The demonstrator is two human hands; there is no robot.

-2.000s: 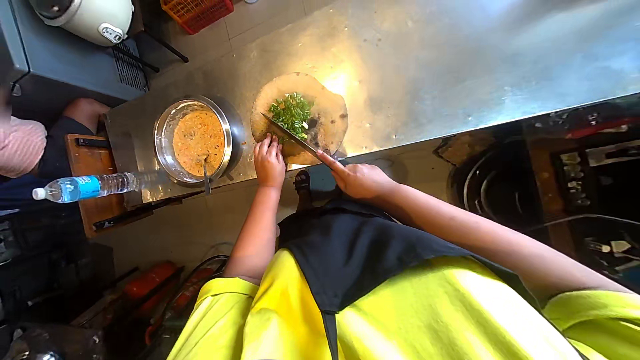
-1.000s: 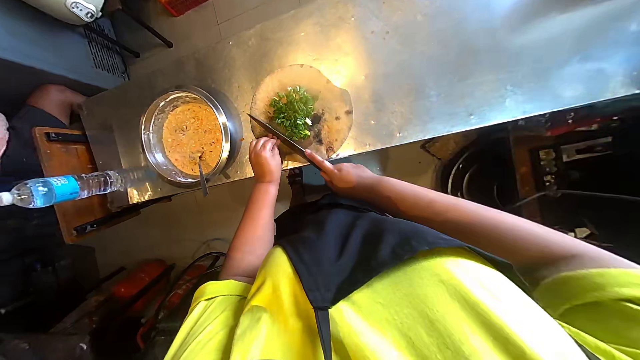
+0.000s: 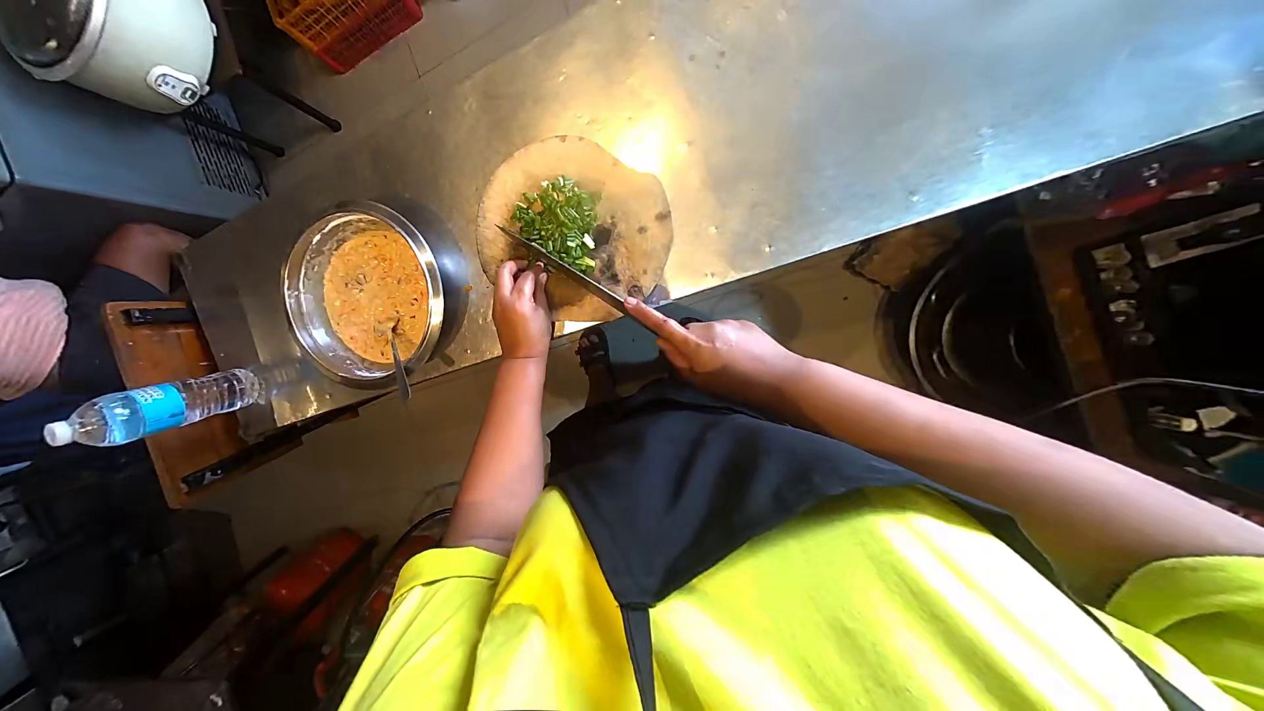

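A round wooden chopping board (image 3: 632, 222) lies near the front edge of the steel table, with a pile of chopped green leaves or scallions (image 3: 558, 219) on it. My right hand (image 3: 726, 351) is shut on a kitchen knife (image 3: 583, 279), its blade slanting up and left across the near side of the greens. Close to the blade, my left hand (image 3: 522, 308) rests at the board's lower left edge with fingers curled; whether something is under the fingertips is hidden. Left of the board stands a steel bowl (image 3: 432, 262) of orange batter-like mixture (image 3: 370, 291), a spoon handle (image 3: 399, 365) leaning over its rim.
A plastic water bottle (image 3: 158, 410) lies or stands at the table's left end, by a wooden stool or chair (image 3: 163, 355). Another person (image 3: 138, 257) is at the far left. A rice cooker (image 3: 148, 49), a red and orange crate (image 3: 351, 30) and a stove area (image 3: 987, 326) surround the steel table (image 3: 839, 118).
The knife and both hands stay at the near side of the greens, with only small shifts. The view has swung slightly.
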